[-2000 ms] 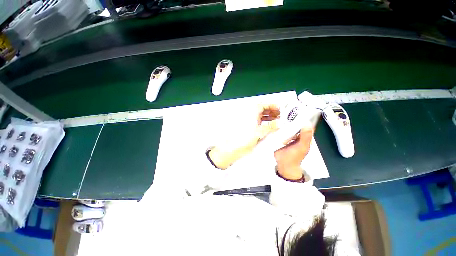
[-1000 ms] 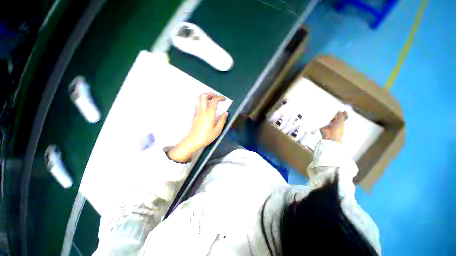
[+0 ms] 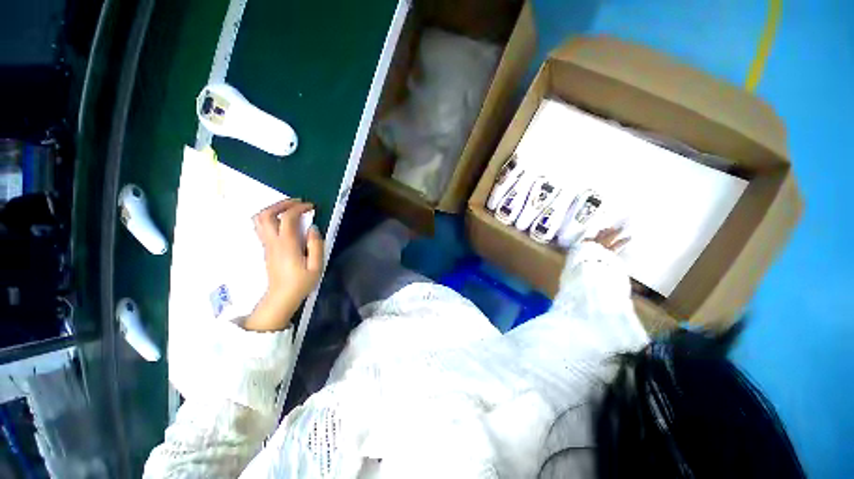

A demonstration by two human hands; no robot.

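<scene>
My left hand (image 3: 288, 265) rests palm down at the edge of the white work mat (image 3: 220, 257), fingers curled and apart, with no object visible in it. My right hand (image 3: 611, 239) is inside the open brown carton (image 3: 646, 79), its fingers beside the end device (image 3: 584, 210) of a group of white handheld devices. The sleeve and blur hide whether the fingers touch or hold it. The devices lie on a flat white sheet (image 3: 655, 201) in the carton. A small bluish-purple piece (image 3: 221, 300) lies on the mat.
A white device (image 3: 248, 122) lies on the green bench beyond the mat. Two devices (image 3: 140, 220) (image 3: 137, 329) lie on the green belt. A second carton (image 3: 482, 122) with cloudy plastic bags stands by the bench edge. A blue stool (image 3: 487, 290) shows below the cartons.
From the bench, the view has turned towards the cartons. The device earlier handled over the mat is out of my left hand. My right hand has moved into the carton and now lies lower, beside the end device.
</scene>
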